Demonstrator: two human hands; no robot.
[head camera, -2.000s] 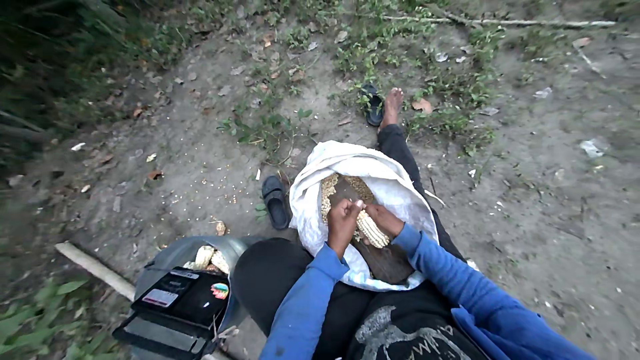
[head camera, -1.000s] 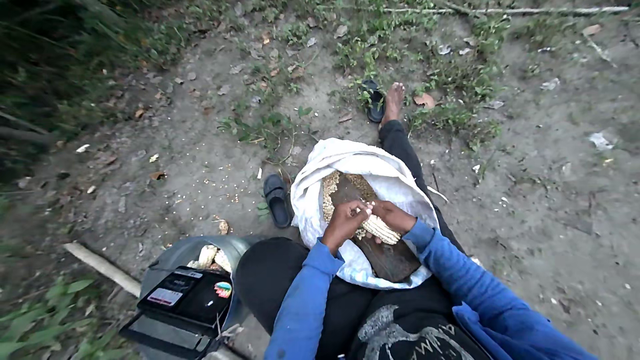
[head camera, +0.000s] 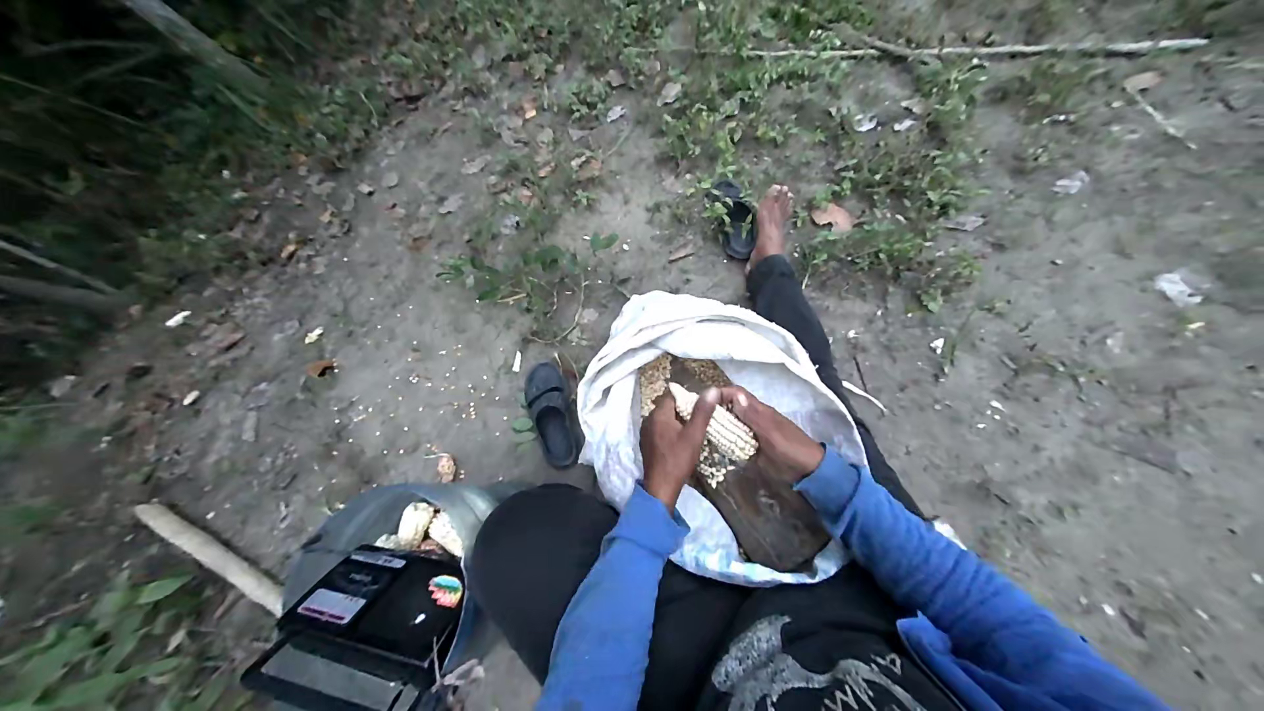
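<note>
Between my two hands is a pale ear of corn (head camera: 726, 433), held over an open white woven sack (head camera: 612, 415) in my lap. My left hand (head camera: 673, 442) grips the ear's left end, its thumb by the tip. My right hand (head camera: 775, 434) is closed around the right side, thumb near the other thumb. Beneath them a dark wooden board (head camera: 765, 513) lies slanted inside the sack. Loose corn kernels (head camera: 654, 380) are heaped beside its upper end, and several more lie below the ear.
At lower left a grey container (head camera: 336, 523) holds corn ears (head camera: 417, 523), with a black case (head camera: 375, 602) across it. A dark sandal (head camera: 551, 415) lies left of the sack; another (head camera: 733, 219) is by a bare foot (head camera: 772, 222). A stick (head camera: 212, 558) rests beside the container.
The ear has tilted and the hands have shifted around it. Loose kernels now show just below the ear.
</note>
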